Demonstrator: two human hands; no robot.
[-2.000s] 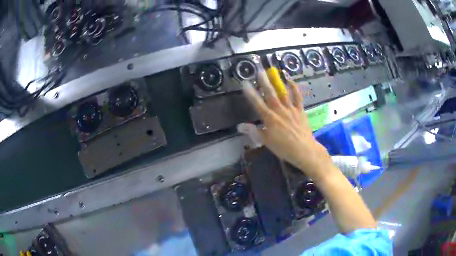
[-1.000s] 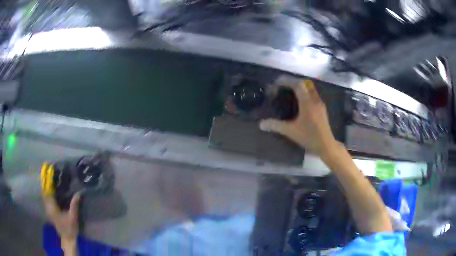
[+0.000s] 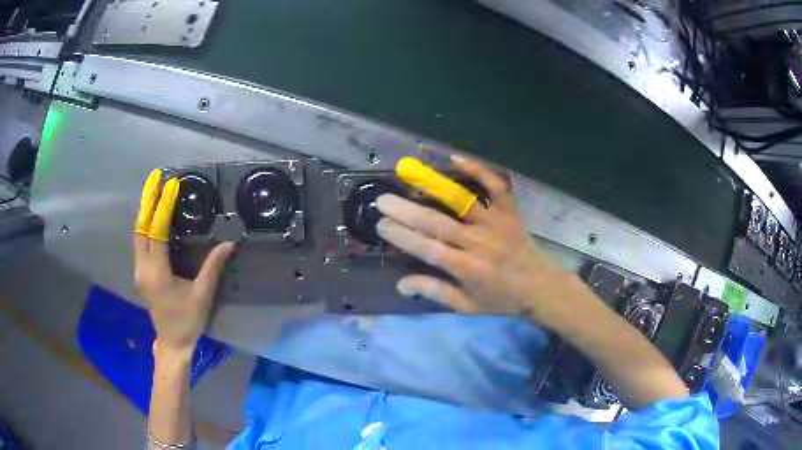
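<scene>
Two dark fixtures lie side by side on the grey bench in front of me. The left fixture [image 3: 259, 277] shows two black round speaker units along its far edge. My left hand [image 3: 176, 264], with yellow cots on two fingers, holds its left end, thumb on the near side. The right fixture [image 3: 339, 281] shows one speaker unit plainly; its right part is hidden under my right hand. My right hand [image 3: 470, 237], with one yellow finger cot and pale fingertips, lies over it, fingers spread. Whether it grips the fixture is unclear.
The green conveyor belt [image 3: 422, 88] runs beyond the metal rail [image 3: 204, 104]. Another fixture [image 3: 154, 22] is on it at the upper left. Several fixtures [image 3: 637, 316] stand at the bench's right, near a small blue bin [image 3: 747, 352]. A larger blue shape [image 3: 114, 343] is below the bench edge.
The view has swung left. My right hand has moved from the fixture on the belt to the bench, beside my left hand. Two fixtures now lie side by side there.
</scene>
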